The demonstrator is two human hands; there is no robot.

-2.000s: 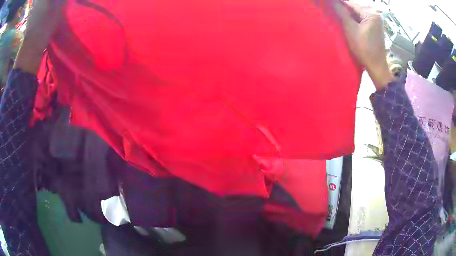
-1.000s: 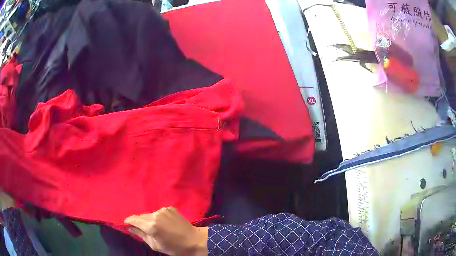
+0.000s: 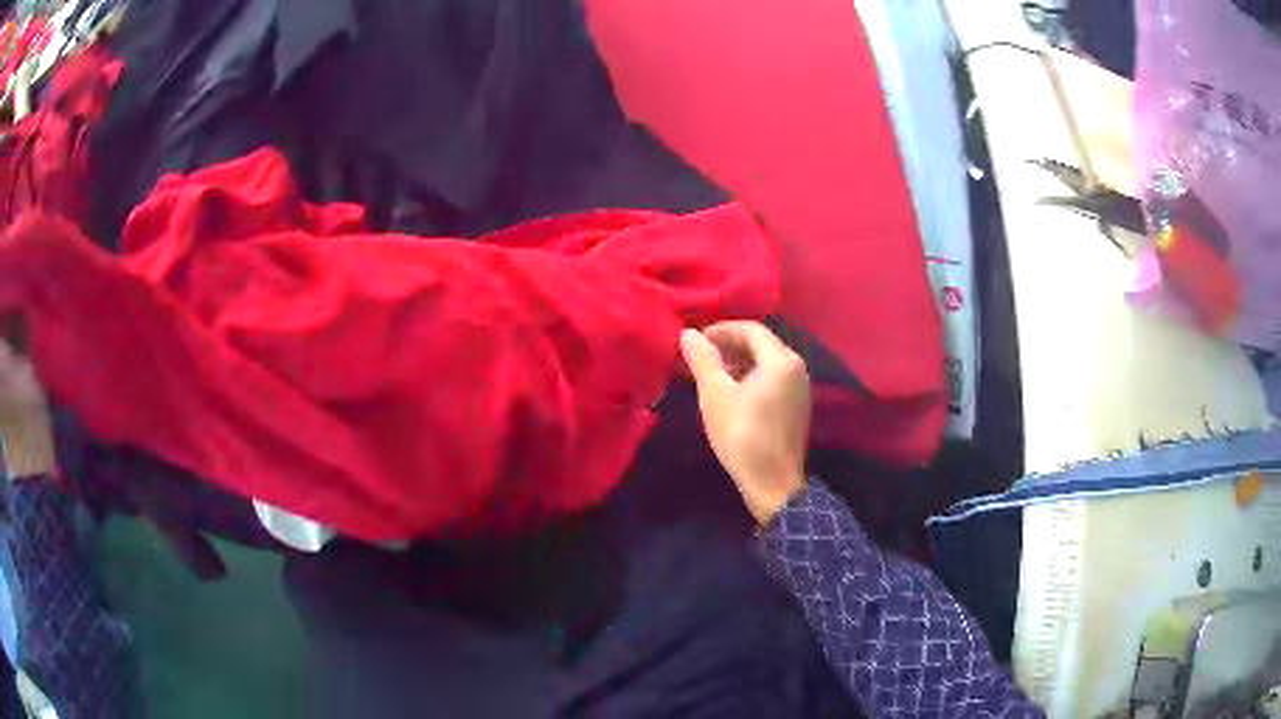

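Note:
A crumpled red garment piece (image 3: 422,351) lies across a heap of dark garment pieces (image 3: 408,99), reaching the left picture edge. My right hand (image 3: 759,407) is at its right end, with thumb and fingertips pinched on the red cloth. My left hand (image 3: 21,414) is blurred and cut off by the left edge, just below the red cloth; its fingers are hidden. A smooth, flat red piece (image 3: 787,155) lies behind and to the right. A small white scrap (image 3: 292,524) shows under the garment's near edge.
A pale machine table (image 3: 1096,379) runs along the right, holding a pink printed plastic bag (image 3: 1222,155), dark snips (image 3: 1096,204) and a frayed blue strip (image 3: 1124,473). A metal machine plate (image 3: 1229,646) is at lower right. Green floor (image 3: 211,618) shows at lower left.
The red garment, first held up spread in both hands, was lowered onto the dark heap and is now more bunched. My right hand has moved from its near edge to its right end.

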